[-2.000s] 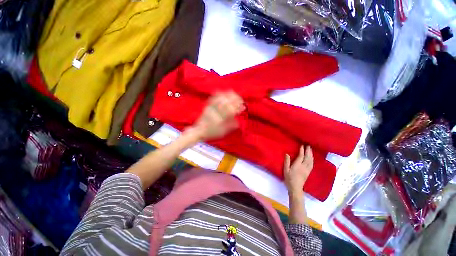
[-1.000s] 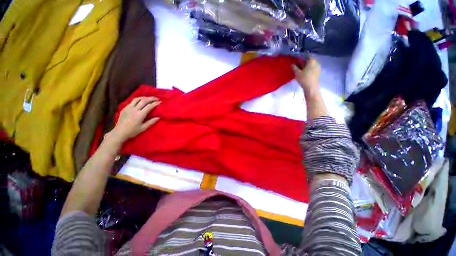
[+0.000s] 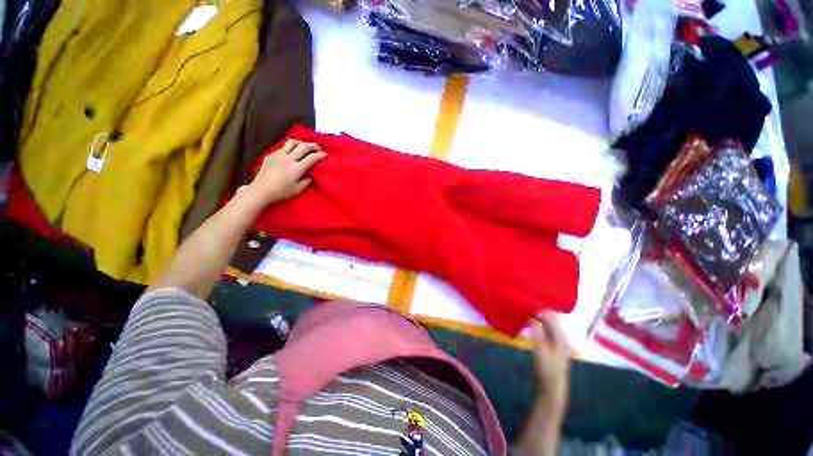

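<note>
A red garment (image 3: 383, 196) lies partly folded on the white tabletop, its two lower parts pointing right. One sleeve is laid diagonally across it towards the table's front edge. My left hand (image 3: 290, 171) rests on the garment's left end with the fingers spread a little. My right hand (image 3: 546, 331) is blurred at the sleeve's end by the front edge; it appears to hold the cuff.
A mustard garment (image 3: 151, 116) with a white hang tag lies over a brown garment (image 3: 283, 80) at the left. Bagged garments (image 3: 499, 31) lie at the far side. At right are a black heap (image 3: 713, 93), a glossy bagged dark garment (image 3: 720, 209) and red-edged bags (image 3: 655, 334).
The upper sleeve has been brought from the far side across the garment to the near edge. My right hand has moved with it, down towards me. My left hand stays at the left end.
</note>
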